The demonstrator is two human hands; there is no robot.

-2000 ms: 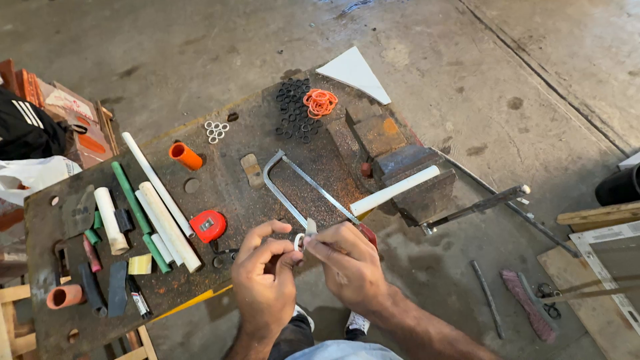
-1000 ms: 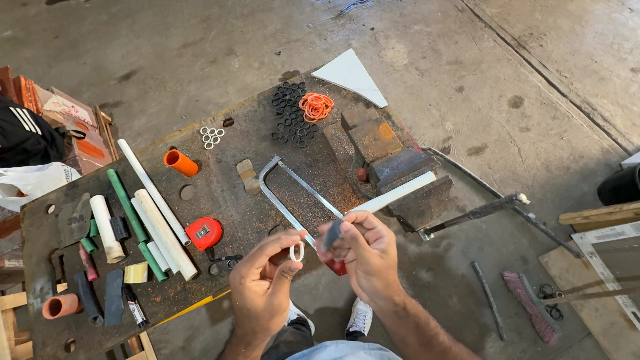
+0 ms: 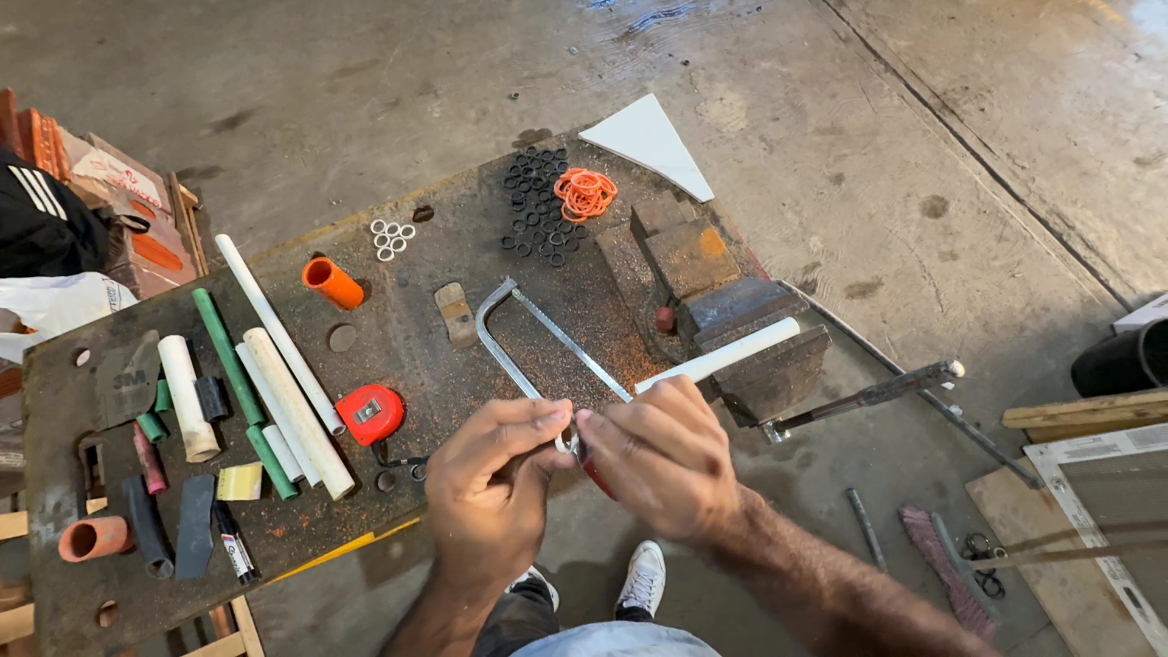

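Between the fingertips of my left hand point(image 3: 497, 488) is a small white plastic ring point(image 3: 565, 444). My right hand point(image 3: 662, 456) meets it from the right, fingers curled; the grey piece it showed earlier is mostly hidden inside the grip. A hacksaw point(image 3: 507, 351) lies on the metal table just beyond my hands, its red handle partly covered by them. A white plastic pipe point(image 3: 730, 354) is clamped in the bench vise point(image 3: 771, 374). At the table's far side are white rings point(image 3: 392, 239), black rings point(image 3: 543, 205) and a heap of orange rings point(image 3: 585, 193).
On the left lie a red tape measure point(image 3: 370, 413), an orange pipe piece point(image 3: 334, 284), green pipe point(image 3: 226, 356), white pipes point(image 3: 278, 333) and a black marker point(image 3: 235, 545). A triangular white tile point(image 3: 650, 146) sits at the far corner. The vise handle point(image 3: 867, 394) juts out rightward.
A second ago my right hand held a grey piece apart from the white ring; now both hands are together at the ring. The hacksaw and clamped pipe stay put.
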